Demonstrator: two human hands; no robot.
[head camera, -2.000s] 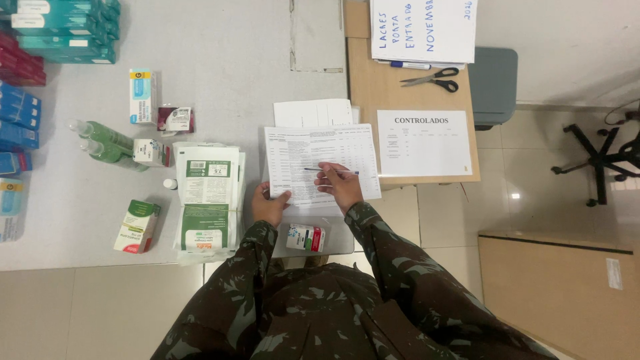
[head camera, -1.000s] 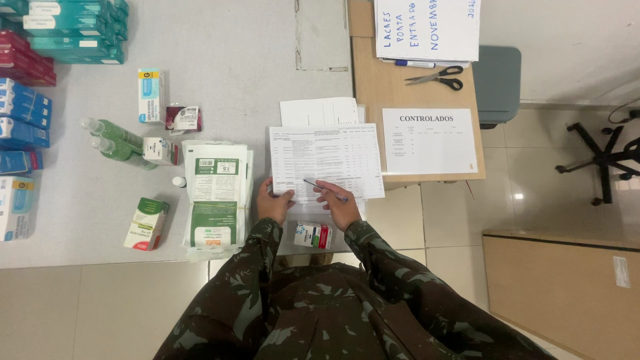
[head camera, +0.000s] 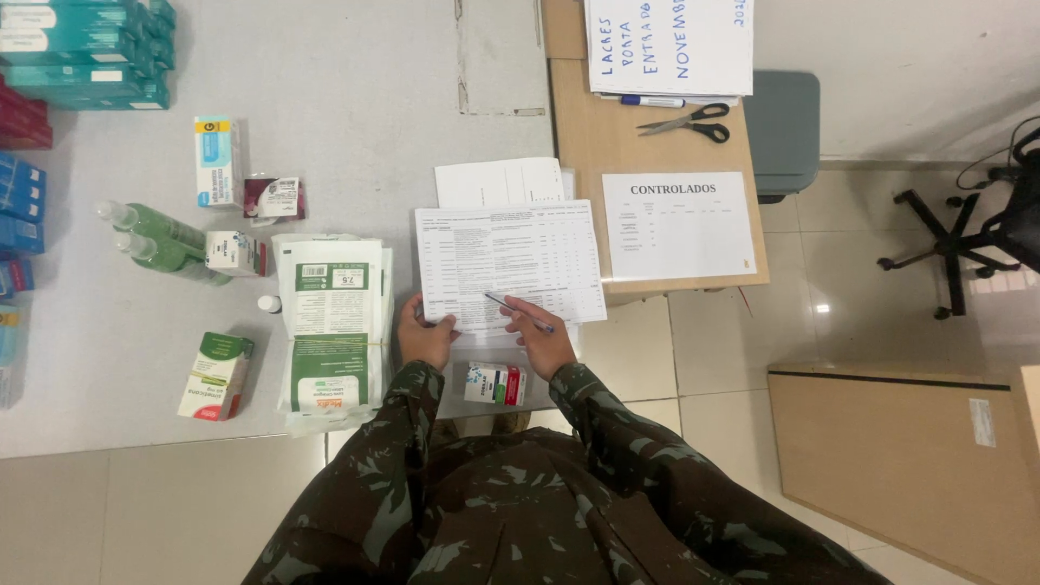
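Note:
My left hand (head camera: 426, 335) grips the lower left corner of a printed sheet (head camera: 520, 252), thumb on top. A pen (head camera: 520, 314) is held in my right hand (head camera: 540, 335), its tip over the lower middle of that sheet. More white papers (head camera: 497, 180) lie beneath it. Just below the sheet, between my forearms, a small medicine box (head camera: 496, 383) with a red and green end lies near the table edge. To the left of my left hand is a stack of green and white glove packets (head camera: 335, 325) with a band round it.
Medicine boxes (head camera: 216, 162), two green spray bottles (head camera: 162, 240), a small white bottle (head camera: 269, 304) and a green and white box (head camera: 216, 375) stand on the left. Scissors (head camera: 689, 123), a marker (head camera: 652, 101) and a printed table sheet (head camera: 679, 227) lie on the wooden desk (head camera: 573, 138).
My right hand with the pen has moved slightly down and left over the sheet. My left hand stays at the sheet's lower left corner.

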